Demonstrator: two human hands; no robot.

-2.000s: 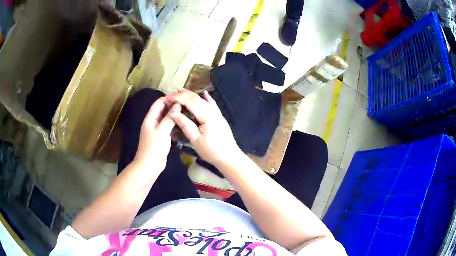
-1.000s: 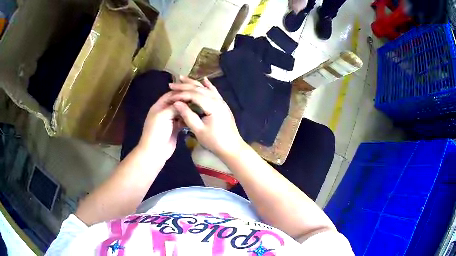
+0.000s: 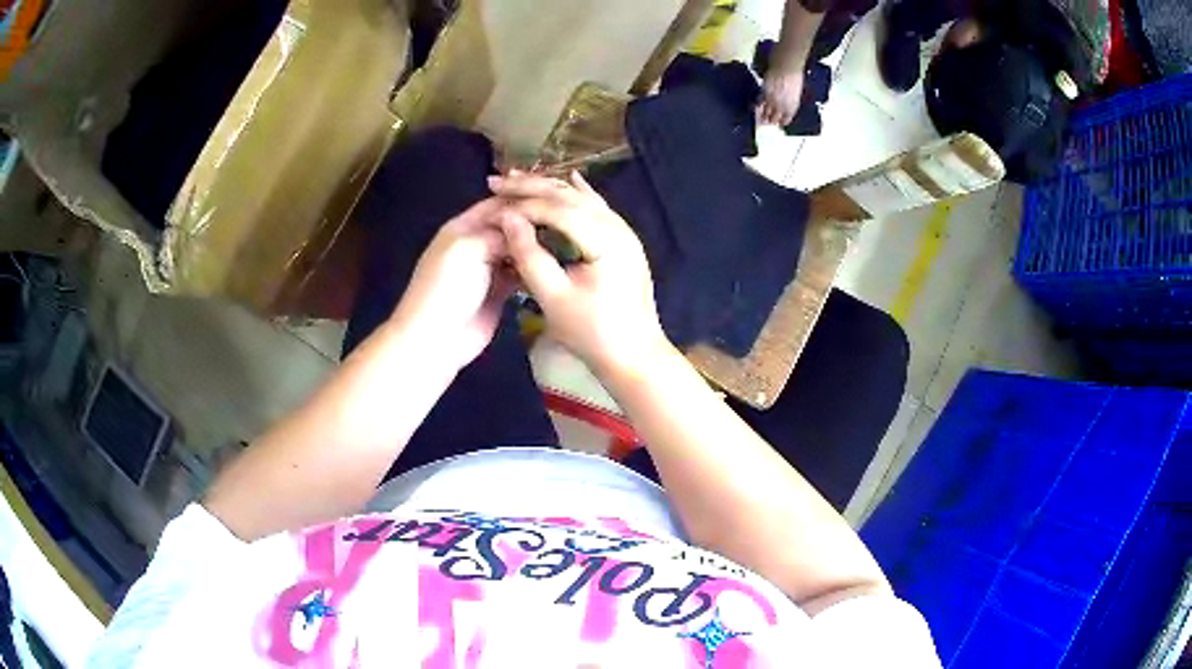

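My left hand [image 3: 458, 281] and my right hand [image 3: 582, 268] are together above my lap, fingers bent and touching. A small dark olive piece [image 3: 560, 244], perhaps a pouch, shows between the fingers of my right hand; most of it is hidden. A little dark material with a pale glint shows under the hands. The black pieces [image 3: 712, 248] lie heaped on the low open carton [image 3: 771, 373] in front of my knees, just beyond my hands.
A large torn carton [image 3: 281, 157] with dark goods inside stands at left. Blue crates [image 3: 1111, 222] and a blue box [image 3: 1033, 510] stand at right. Another person's hand [image 3: 782, 96] reaches to black pieces at the far end of the heap.
The view has shifted, so the scene sits lower and further right. Another person has come in at the top and reached down to the heap. My hands stay together.
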